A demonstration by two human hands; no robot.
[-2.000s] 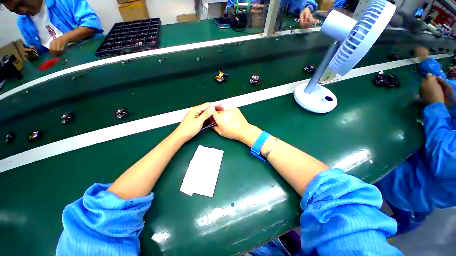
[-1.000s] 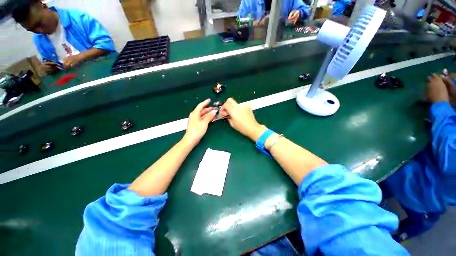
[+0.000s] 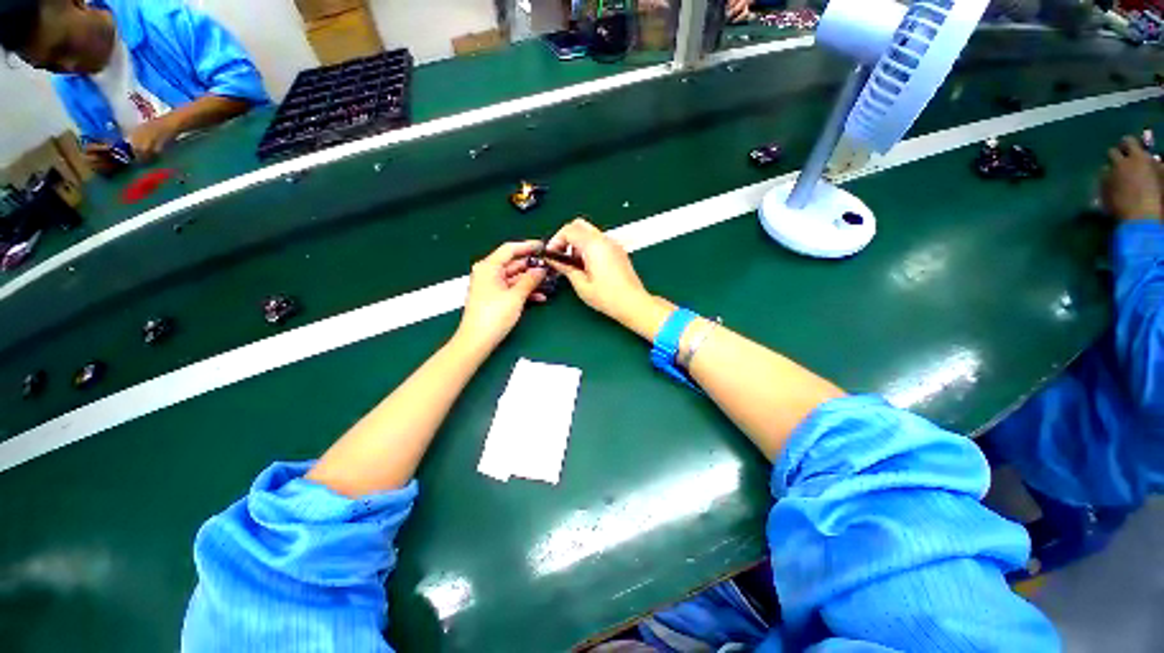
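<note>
My left hand holds a small black electronic unit with shiny glints in its fingertips, just above the white strip. My right hand is close beside it and grips a thin dark stick, perhaps tweezers, whose end meets the unit. The fingers hide part of both. A blue band and a thin bracelet are on my right wrist. White paper slips lie on the green bench below my hands.
A white desk fan stands right of my hands. Spaced units, one partly orange, lie on the belt. A black gridded tray and a person are across it. A dark pile and another person's hand are at right.
The small unit and dark stick now show between my fingertips; earlier my hands were closed together, then slightly apart. A unit near my hands on the belt is no longer seen. The view has shifted slightly.
</note>
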